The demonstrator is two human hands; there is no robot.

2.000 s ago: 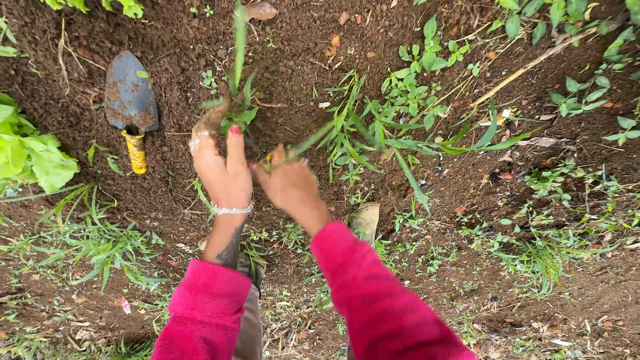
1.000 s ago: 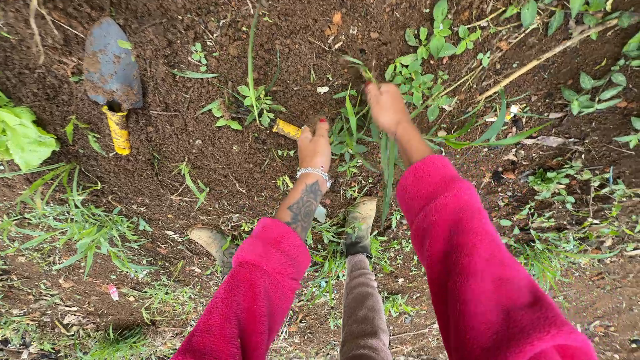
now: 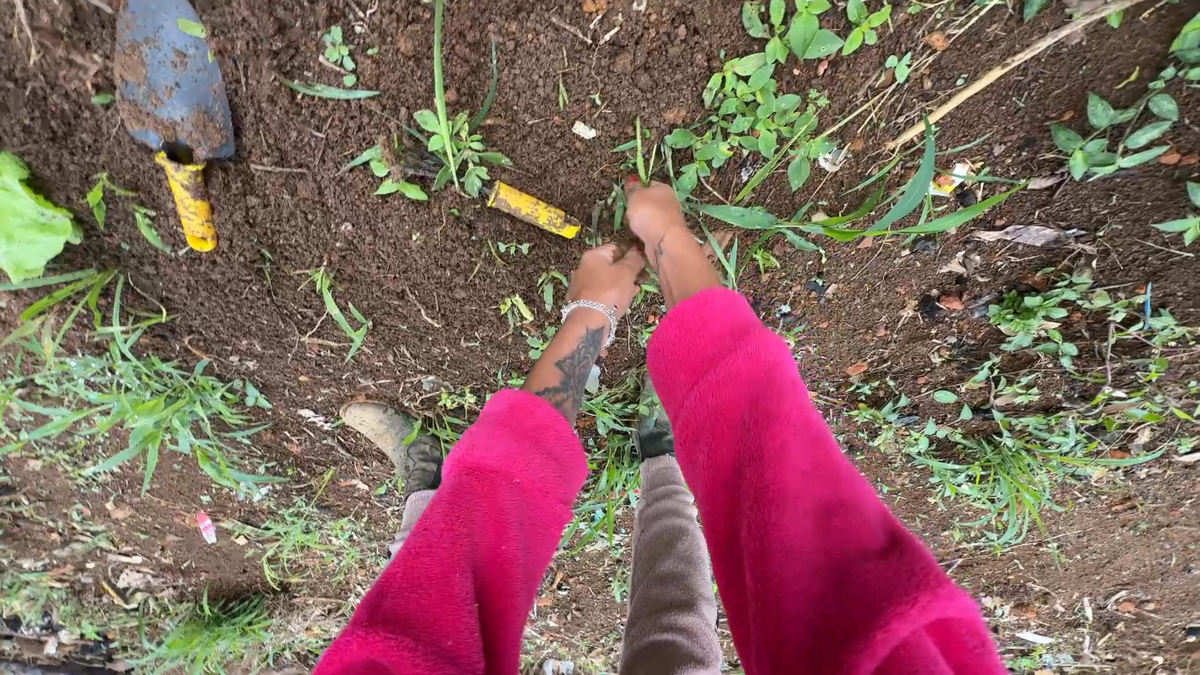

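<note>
My left hand (image 3: 607,277), with a bracelet at the wrist, is low at the soil, its fingers closed around grass stems. Just above and to the right, my right hand (image 3: 654,212) grips green weeds (image 3: 640,150) close to the ground. The fingertips of both hands are partly hidden by leaves and by the hands themselves. Left of them lies a tool's yellow handle (image 3: 534,210), whose other end runs toward a small leafy plant (image 3: 459,150). A garden trowel (image 3: 173,80) with a dirty blade and yellow handle lies on the soil at the upper left.
Lettuce leaves (image 3: 33,220) show at the left edge. Grass clumps (image 3: 155,412) grow at the lower left, and broad-leaved weeds (image 3: 764,112) at the upper right near a dry stalk (image 3: 1012,64). My boots (image 3: 398,436) stand below my hands.
The yellow-handled tool, in my hands two seconds ago, lies on the soil. My hands were apart one second ago; they are now close together at the weeds, right of the handle.
</note>
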